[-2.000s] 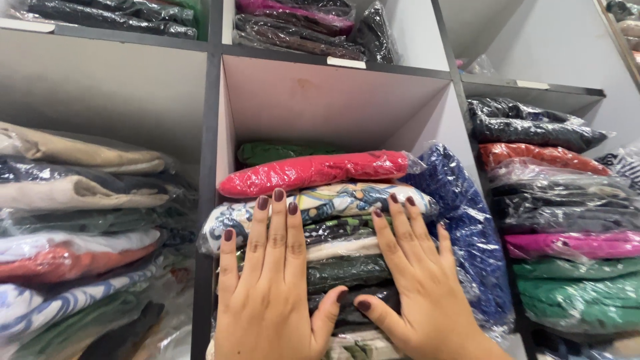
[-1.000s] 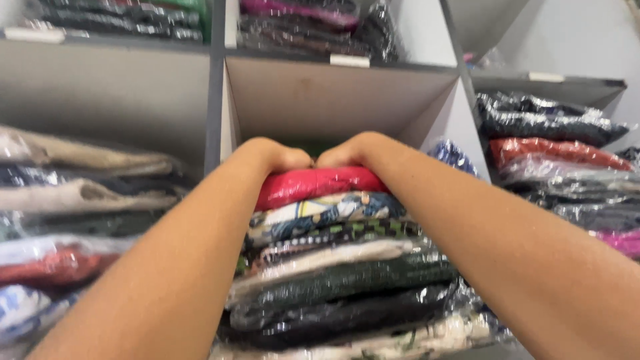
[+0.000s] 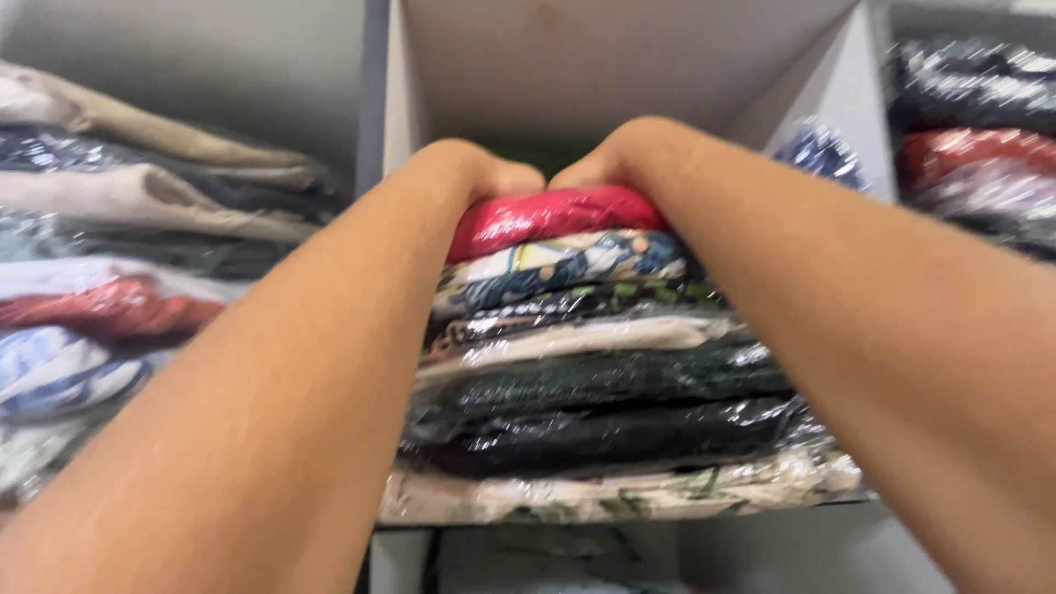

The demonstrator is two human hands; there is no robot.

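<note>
Both arms reach over a stack of folded garments in clear plastic bags inside a shelf compartment. My left hand (image 3: 507,176) and my right hand (image 3: 590,165) bend down behind the top red garment (image 3: 561,216), their wrists close together; the fingers are hidden. Under the red one lie a blue-and-white patterned garment (image 3: 569,262), a cream one (image 3: 594,337), a dark green one (image 3: 610,379), a black one (image 3: 610,437) and a light floral one (image 3: 627,492) at the bottom. A blue bagged garment (image 3: 821,157) stands at the stack's right.
The compartment's left divider (image 3: 375,91) and right wall (image 3: 854,99) flank the stack. Bagged garments fill the neighbouring compartments, with beige ones (image 3: 165,124) at left and red (image 3: 982,157) and black (image 3: 973,87) ones at right. Another compartment (image 3: 767,549) opens below.
Two seconds ago both hands lay spread on the stack's front; they have since gone over its top, behind the red garment. The view has moved closer to the stack.
</note>
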